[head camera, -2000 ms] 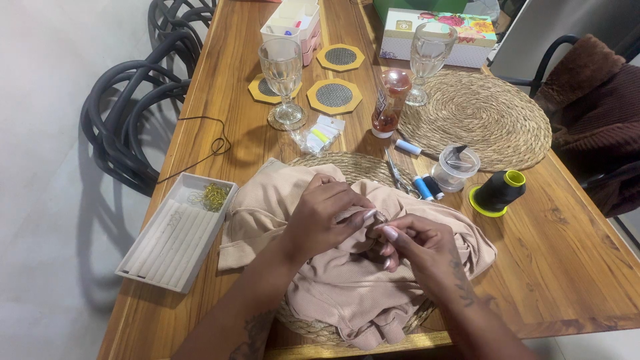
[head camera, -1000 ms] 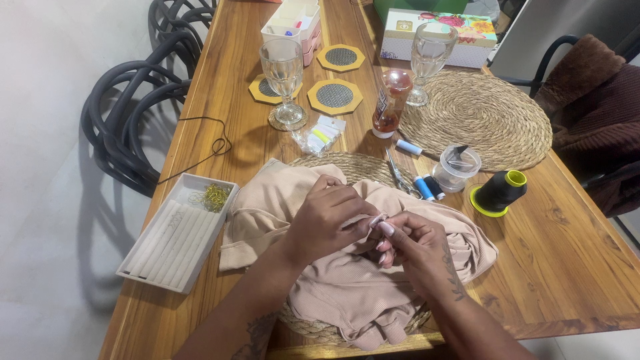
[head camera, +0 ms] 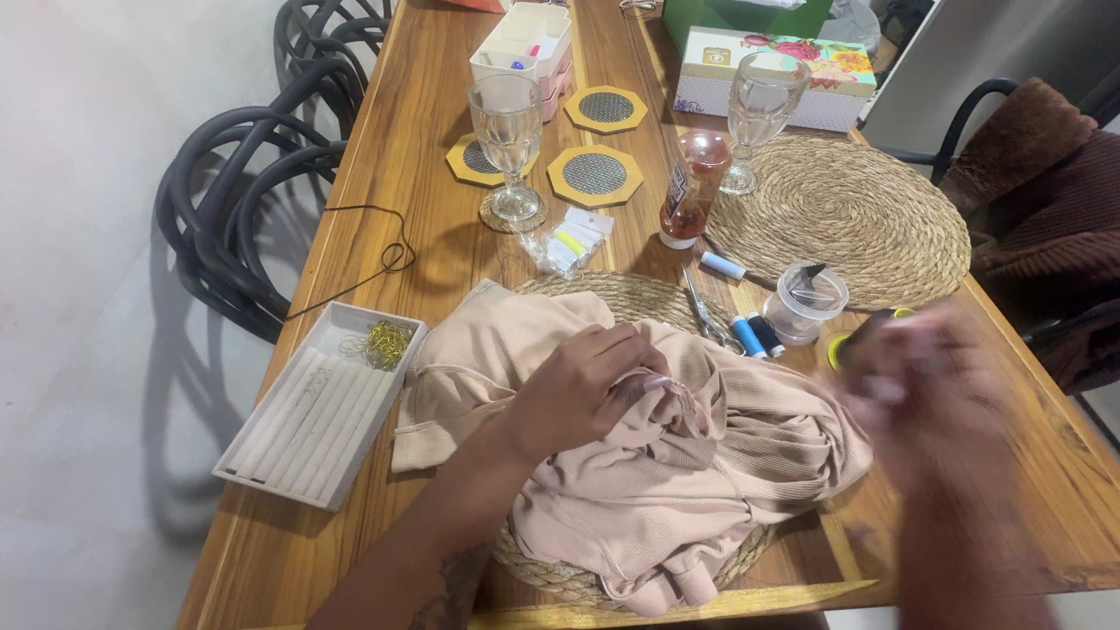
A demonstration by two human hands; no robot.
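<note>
A beige ribbed garment [head camera: 647,490] lies bunched on a round woven placemat [head camera: 525,569]. My left hand [head camera: 591,389] pinches a gathered fold of it near the middle. Raised at the right, my right hand [head camera: 927,385] is blurred by motion, in front of a black thread cone with a yellow-green base [head camera: 837,350]; whether it holds a needle or thread cannot be made out. Just beyond the garment are scissors [head camera: 709,319], a blue thread spool [head camera: 749,337], a dark spool [head camera: 767,335], a light-blue spool [head camera: 723,266] and a clear plastic tub [head camera: 805,306].
At the left edge stands a pale tray [head camera: 306,420] with gold safety pins [head camera: 382,345]. Farther back are two glass goblets [head camera: 507,131] [head camera: 766,105], a sauce bottle [head camera: 694,192], octagonal coasters [head camera: 595,175], a floral box [head camera: 774,79] and another woven placemat [head camera: 857,219].
My right hand has moved away from my left hand, to the right. Both hands were together at the fabric before; the left still pinches it.
</note>
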